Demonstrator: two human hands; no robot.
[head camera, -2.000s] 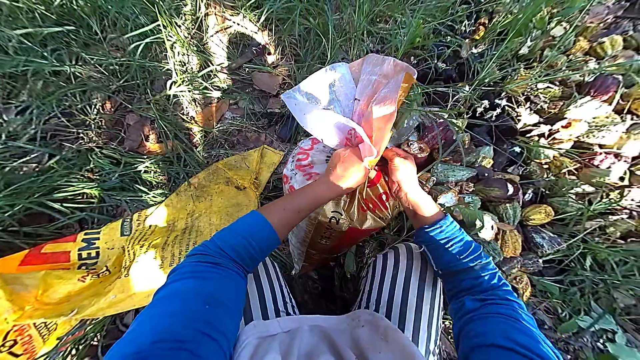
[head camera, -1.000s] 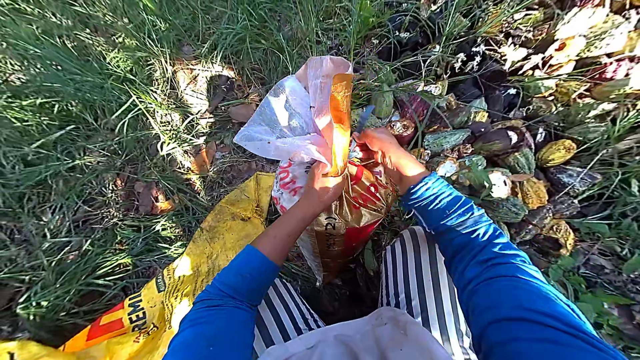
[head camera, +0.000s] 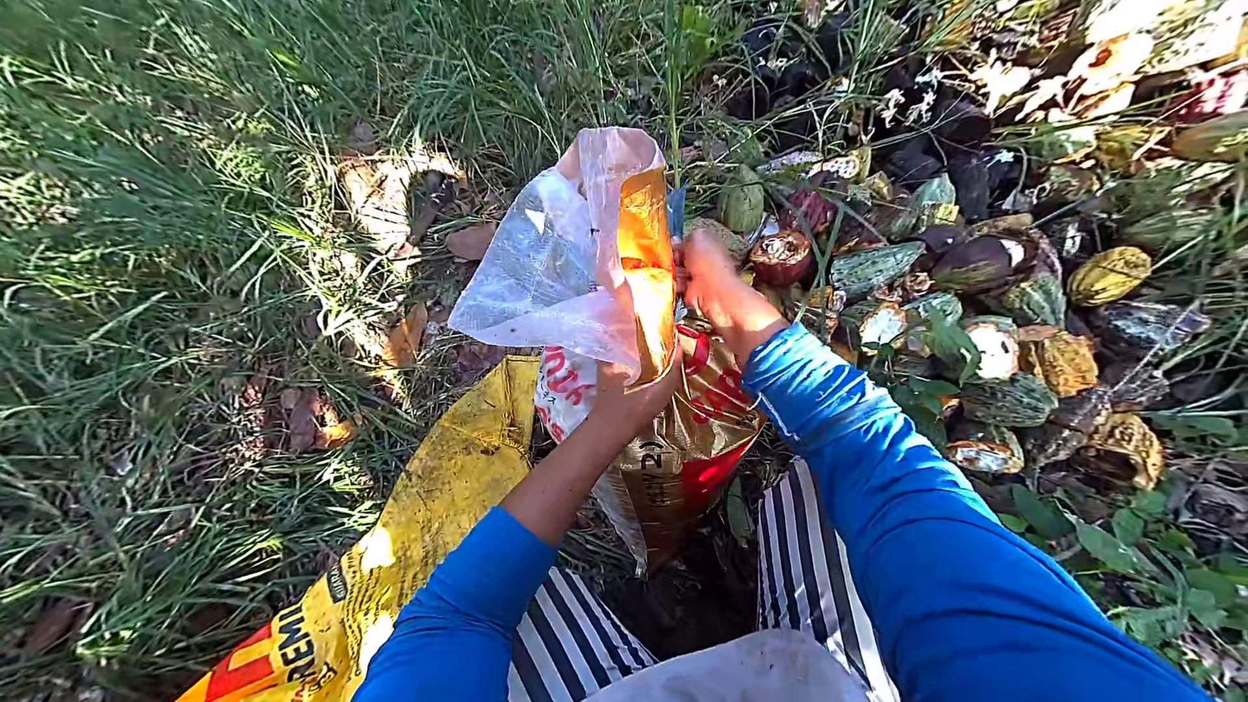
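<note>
A filled plastic sack (head camera: 682, 448), gold, red and white with printing, stands upright on the ground between my knees. My left hand (head camera: 634, 395) is closed around its gathered neck, and the loose white and orange mouth of the sack flares out above that grip. At the right side of the neck is my right hand (head camera: 717, 283), blurred, with its fingers close to a thin blue strip (head camera: 676, 210); whether it holds the strip cannot be made out. A yellow printed sack (head camera: 439, 497) lies flat to the left, partly behind my left forearm.
Several cocoa pods and opened husks (head camera: 1009, 400) are heaped on the right, reaching to the top right corner. Tall grass (head camera: 146, 244) covers the ground at the left and top, with dry leaves (head camera: 312, 419) among it. Low leafy plants grow at the lower right.
Two seconds ago both hands were together at the sack's neck. My left hand has stayed around the neck, while my right hand has moved about beside it. The blue strip shows beside the neck since one second ago.
</note>
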